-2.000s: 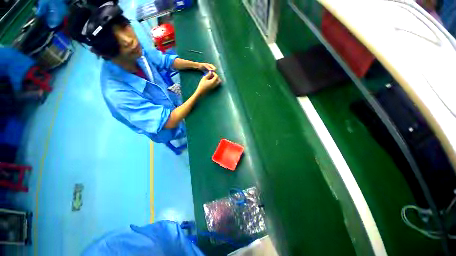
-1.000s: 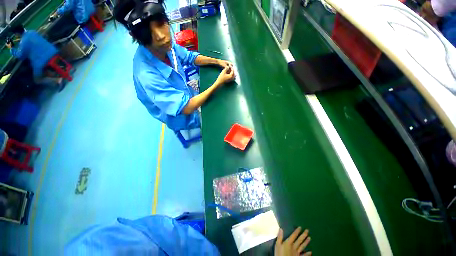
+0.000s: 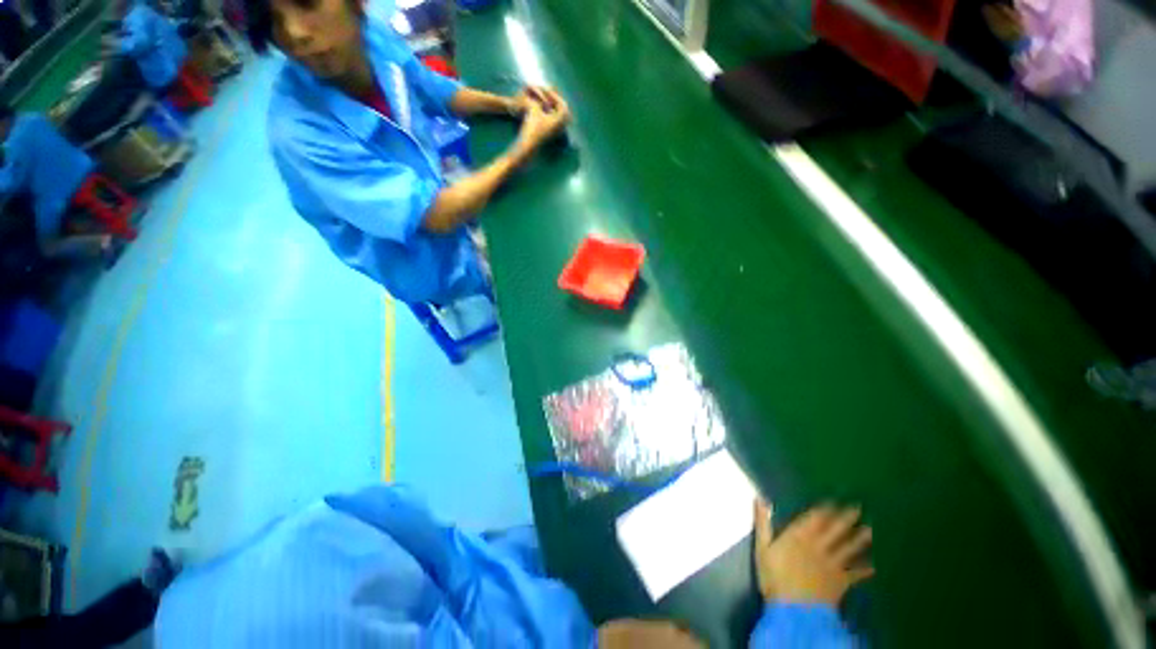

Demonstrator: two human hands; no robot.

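A white sheet lies on the green bench in front of me. Beyond it is a crinkled silver bag. A blue loop lies on the bag, and a blue cord crosses its near edge. My right hand is at the right of the sheet, with fingers spread over the green surface and nothing seen in it; it is slightly blurred. Only a strip of skin of my left hand or wrist shows at the bottom edge; its fingers are not visible.
A red bin stands beyond the silver bag. A person in a blue smock sits at the left of the bench, both hands over it. A pale rail and a dark flat object are at the right. More workers are farther off.
The view has shifted, bringing the bag and sheet higher in the picture. My right hand has come into view from the bottom edge, and a strip of left-side skin now shows.
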